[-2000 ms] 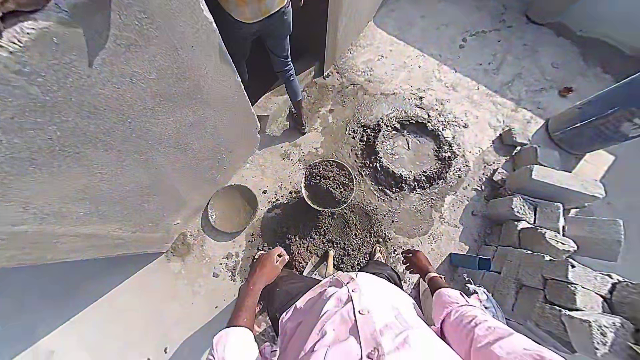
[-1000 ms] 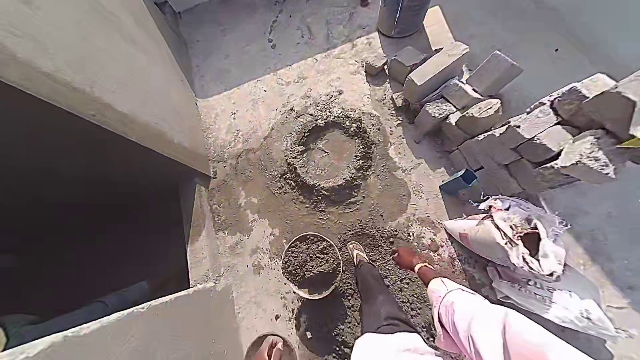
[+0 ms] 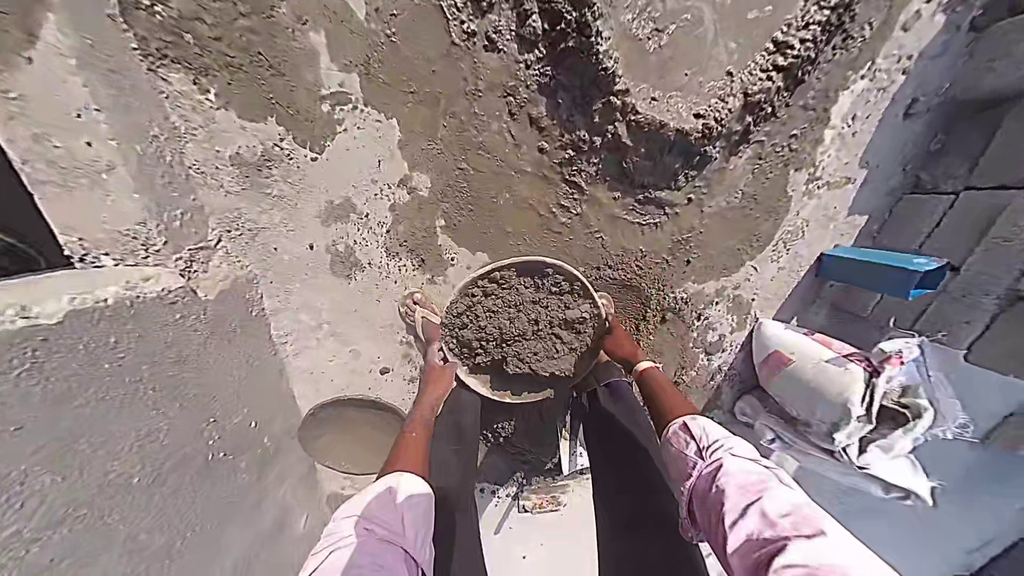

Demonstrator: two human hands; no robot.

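A round shallow pan (image 3: 504, 392) heaped with wet mortar (image 3: 524, 320) is held between both hands, in front of my legs. My left hand (image 3: 436, 380) grips its left rim, and my right hand (image 3: 620, 340) grips its right rim, with some fingers hidden behind the edge. Beyond the pan lies a ring of mortar (image 3: 584, 88) on the concrete floor, cut off by the top of the view. A second round pan (image 3: 352, 436), with a greyish surface inside, sits on the floor at the lower left.
Concrete blocks (image 3: 960, 232) line the right side, with a blue rectangular tube or box (image 3: 880, 272) on them. A torn white sack (image 3: 816, 388) lies at the right. A raised cement slab or wall (image 3: 136, 424) fills the lower left. My sandaled foot (image 3: 420, 312) stands left of the pan.
Both hands now grip the mortar-filled pan, which one second ago stood by my feet with neither hand on it. The view has moved closer to the floor.
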